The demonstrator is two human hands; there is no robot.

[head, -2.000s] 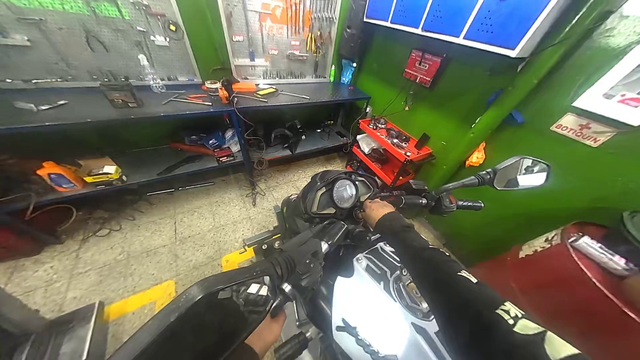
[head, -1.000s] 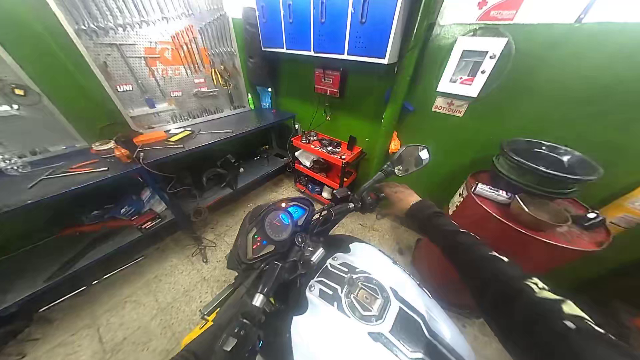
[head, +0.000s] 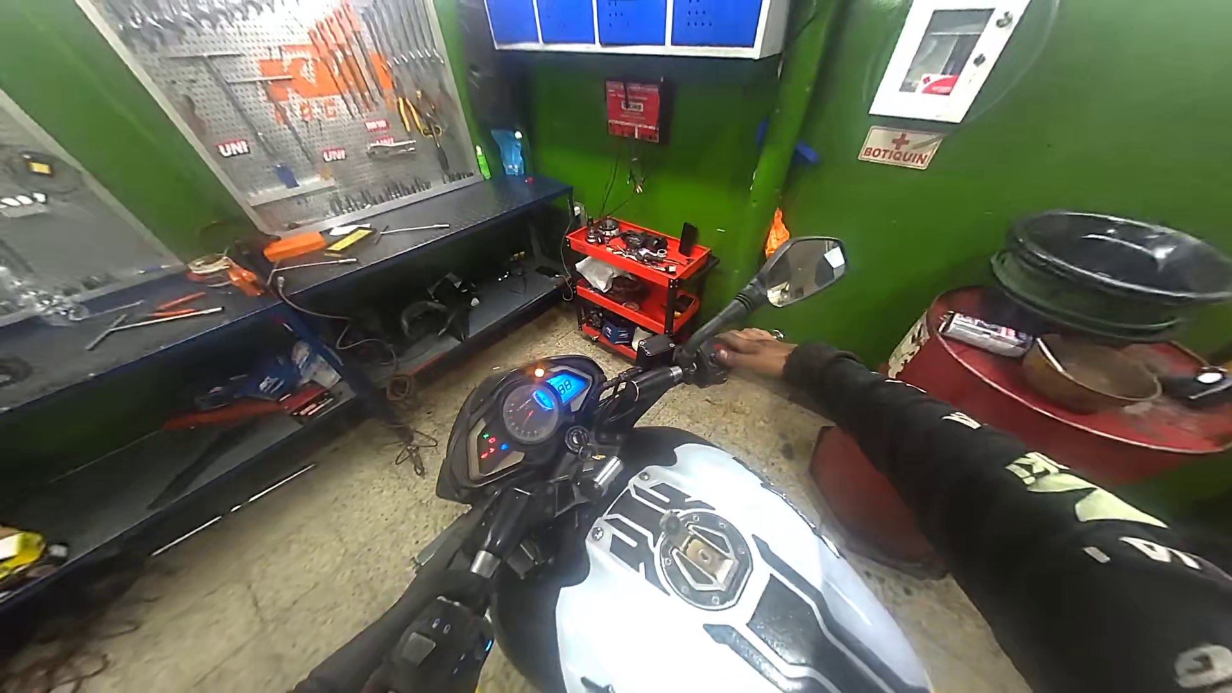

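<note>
A motorcycle with a white fuel tank [head: 616, 587] stands in front of me. My right hand [head: 756, 353] is on the right end of the handlebar, by the switch housing [head: 705, 364], fingers curled around the grip. Its mirror [head: 807, 271] rises just above that hand. The instrument cluster [head: 529, 419] is lit, with a blue display and small coloured lamps. Behind it sits the ignition lock [head: 577, 441]. At the lower left, the left handlebar switch housing [head: 438, 640] shows, without a hand visible on it. My left hand is out of view.
A dark workbench [head: 462, 226] holds screwdrivers and other tools below a pegboard [head: 289, 106]. A red tool cart [head: 640, 274] with parts stands against the green wall. At right, a red drum [head: 972, 385] carries black basins [head: 1116, 265] and a brown bowl [head: 1092, 373].
My right hand has moved from near the ignition area to the right handlebar end. The dark instrument cluster has lit up. My left hand, visible two seconds ago, has left the view, which has shifted.
</note>
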